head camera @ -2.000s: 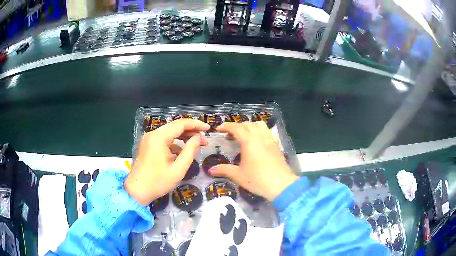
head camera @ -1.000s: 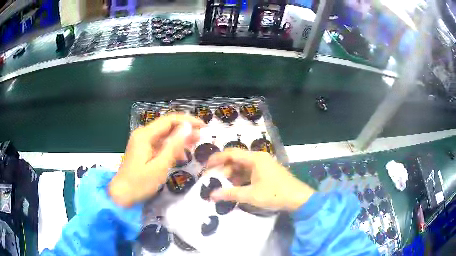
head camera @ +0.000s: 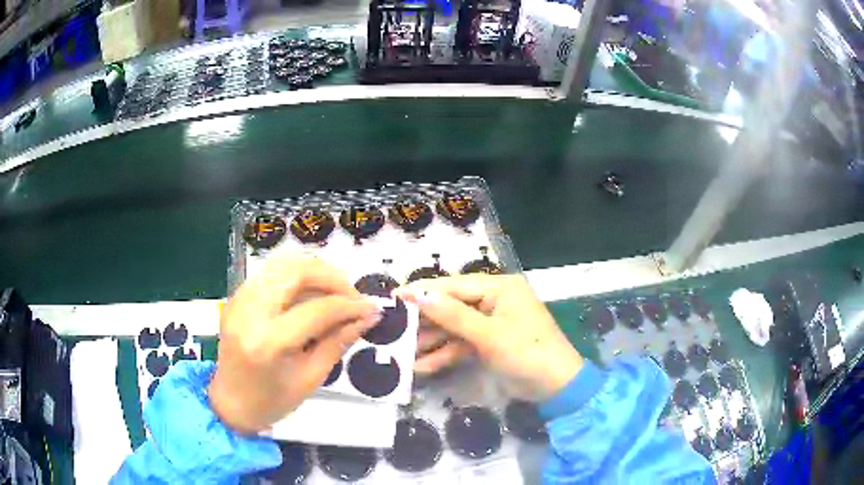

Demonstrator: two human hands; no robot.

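Observation:
The white release sheet (head camera: 341, 422) with notched black adhesive discs (head camera: 374, 370) is held up over the tray. My right hand (head camera: 493, 332) pinches the sheet's upper right corner between thumb and finger. My left hand (head camera: 289, 341) lies over the sheet's left part, its fingertips at the upper disc; whether they grip the disc or the sheet is unclear. Below is the clear blister tray (head camera: 507, 248). Its far row holds round display modules (head camera: 362, 221) with gold-orange backs. Plain black modules (head camera: 474, 431) sit in the near row. The middle rows are partly hidden.
A spare sticker sheet (head camera: 152, 364) and a blank white strip (head camera: 98, 407) lie left. A second tray of black discs (head camera: 706, 384) and a crumpled white tissue (head camera: 751, 315) lie right. A small part (head camera: 612, 184) sits on the green surface beyond. A slanted post (head camera: 725, 189) stands right.
The release sheet has been lifted from the tray's near part and turned, and both hands have come together at its upper edge. The near row of black modules is now uncovered.

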